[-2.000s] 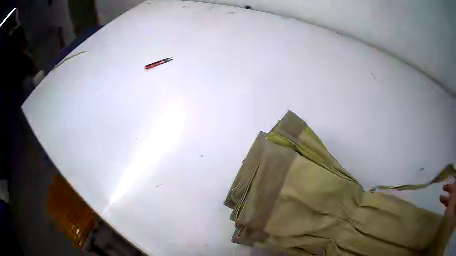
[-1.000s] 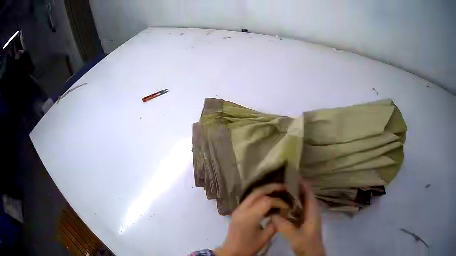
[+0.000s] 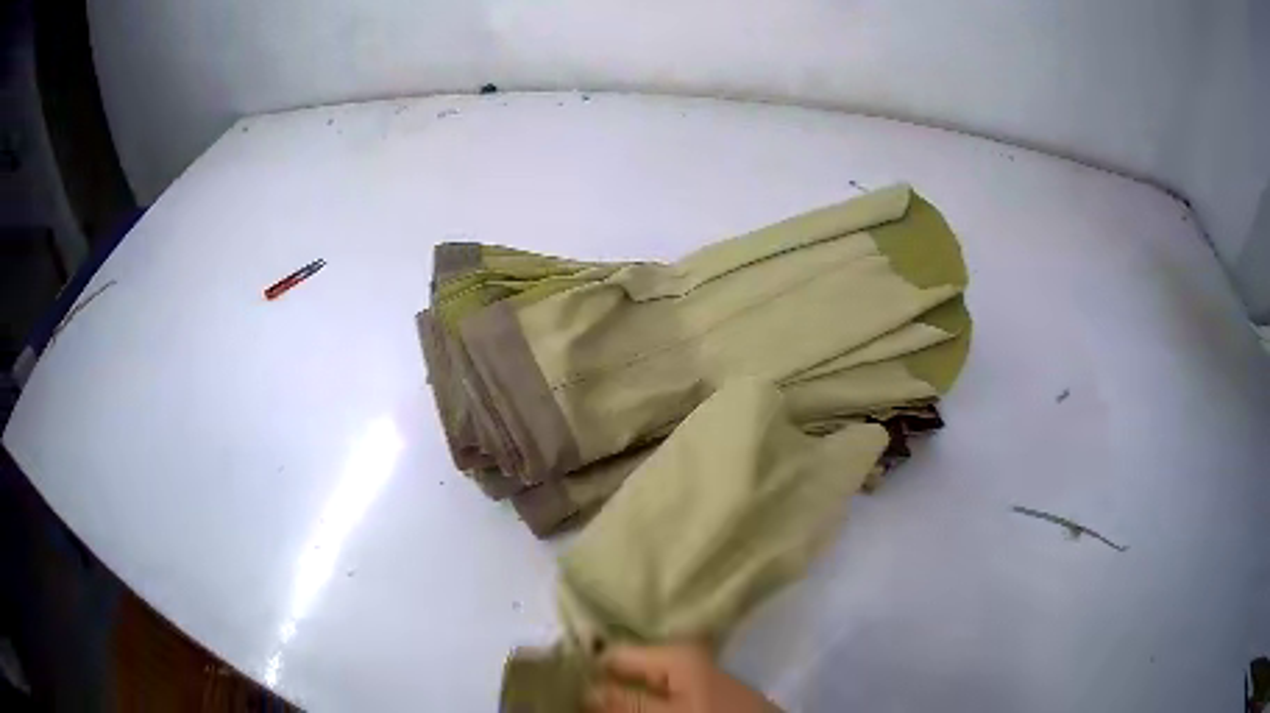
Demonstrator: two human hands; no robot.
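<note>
A sleeve bundle [image 3: 641, 334] of olive and pale green cloth lies mid-table, pinched at mid-length, with grey-brown cuffs fanned at its left end and wide pleated ends at the right. A separate olive sleeve piece [image 3: 710, 515] lies partly over the bundle's near side and reaches to the bottom edge. My right hand [image 3: 669, 680], cut off by the bottom edge and slightly blurred, grips this piece near its narrow end. My left hand is not in view.
Red-handled thread snips [image 3: 294, 280] lie at the left of the white table [image 3: 279, 460]. A thin cord [image 3: 1068, 527] lies at the right, and another [image 3: 81, 312] at the left edge. A white wall stands behind. An orange-brown slatted seat [image 3: 174, 669] is at lower left.
Both hands were working at the bundle's near middle a second ago. Now only my right hand shows, lower down, with one sleeve piece drawn towards the bottom. The view has shifted right.
</note>
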